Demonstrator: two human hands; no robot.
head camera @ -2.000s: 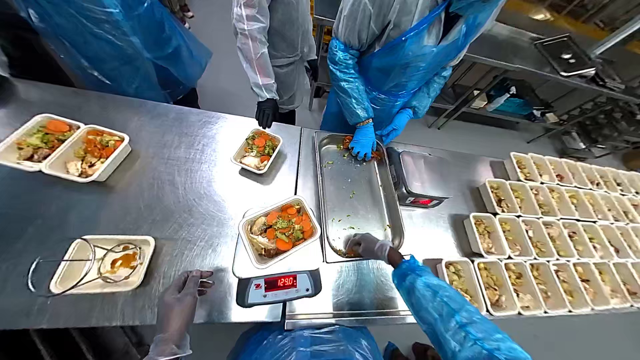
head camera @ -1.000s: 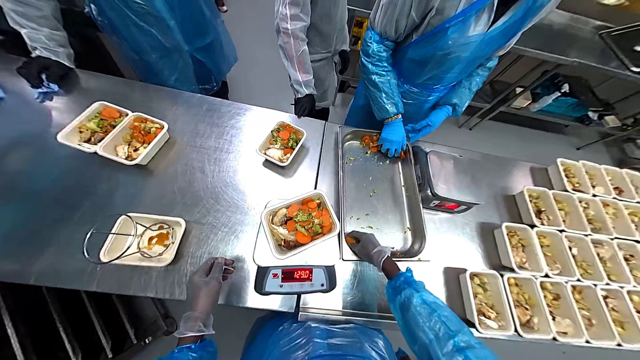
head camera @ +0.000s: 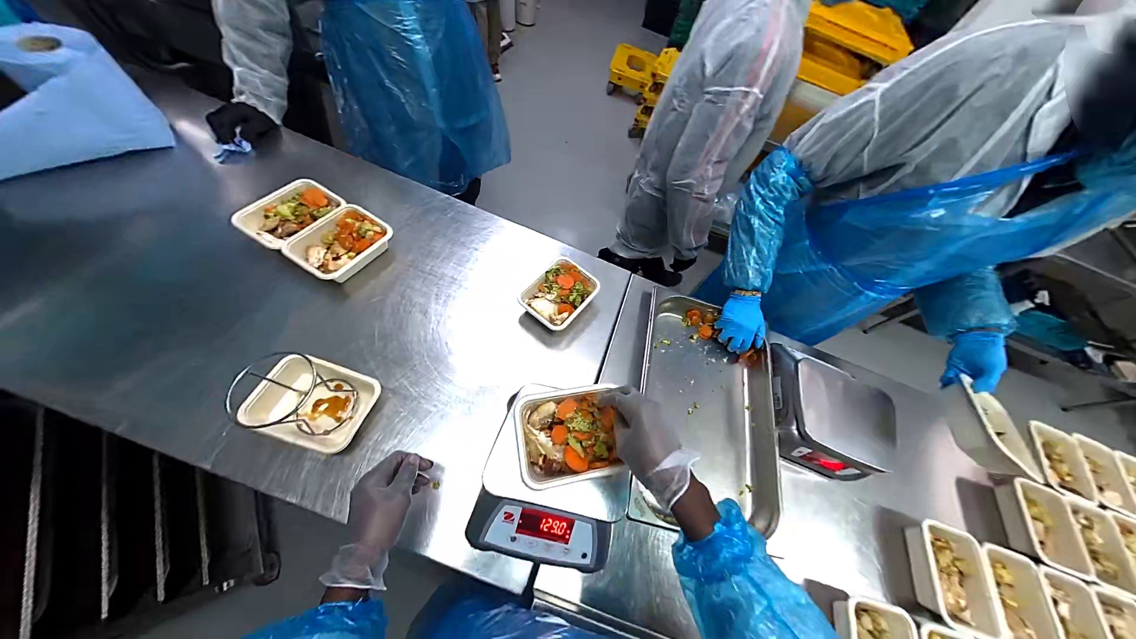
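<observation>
My right hand (head camera: pixel 646 435), in a clear glove, is at the right rim of a white food tray (head camera: pixel 570 479) filled with carrots, greens and pale chunks; whether its fingers grip anything is hidden. The tray rests on a digital bench scale (head camera: pixel 537 531) with a lit red display. Left of the scale, my left hand (head camera: pixel 387 501) is raised over the table edge, thumb and fingertips together at a small greenish morsel (head camera: pixel 434 485). A steel pan (head camera: pixel 710 426) with scattered carrot pieces and scraps lies just right of my right hand.
Across the pan, a co-worker's blue-gloved hand (head camera: pixel 742 323) touches carrots; the other holds a tilted tray (head camera: pixel 990 426). A second scale (head camera: pixel 834 413) and rows of filled trays (head camera: pixel 945 572) are at right. Left are a tray with a wire stand (head camera: pixel 346 435), filled trays (head camera: pixel 342 266) and blue paper roll (head camera: pixel 71 106).
My right hand has moved from the steel pan to the tray on the scale. The co-worker's one hand has left the pan and now holds a tray at the right. The view has turned.
</observation>
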